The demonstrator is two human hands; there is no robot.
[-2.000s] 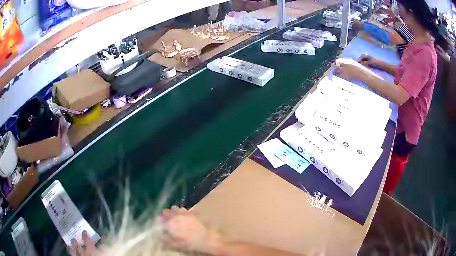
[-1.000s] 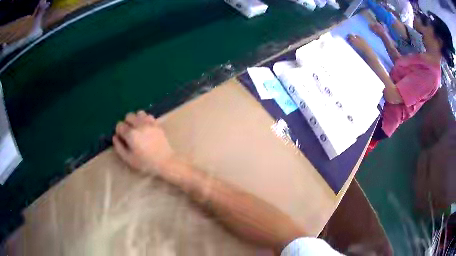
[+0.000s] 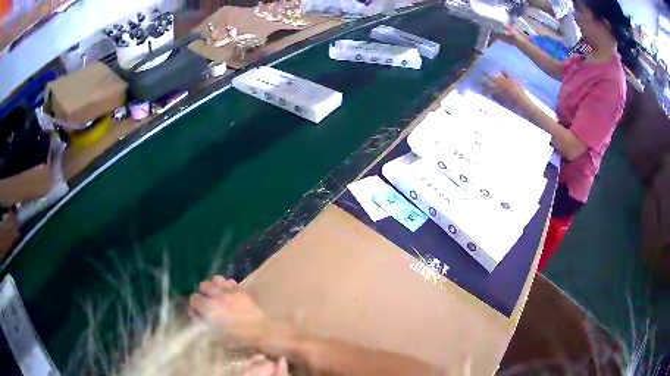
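Observation:
My right hand (image 3: 229,312) rests at the belt-side edge of the cardboard-covered bench (image 3: 352,286), fingers bent, with nothing visible in it; blur hides its exact grip. Part of another hand, apparently my left hand (image 3: 263,366), shows at the bottom edge, mostly cut off and covered by blurred hair. Several white retail boxes (image 3: 463,213) lie overlapping on the dark blue end of the bench. White paper (image 3: 371,198) and light-blue cards (image 3: 402,211) lie beside them. A cluster of small whitish parts (image 3: 430,266) lies near the cardboard's edge.
The green conveyor belt (image 3: 184,169) carries a white box (image 3: 288,93), others farther back, and a slim white one (image 3: 23,330) at lower left. A shelf behind holds a brown carton (image 3: 86,93) and tubs. A person in a pink top (image 3: 595,110) works at the right.
The view has swung down and back up. My left hand, earlier on a white box on the belt, now seems to be beside my right hand. The nearer belt boxes appear farther left.

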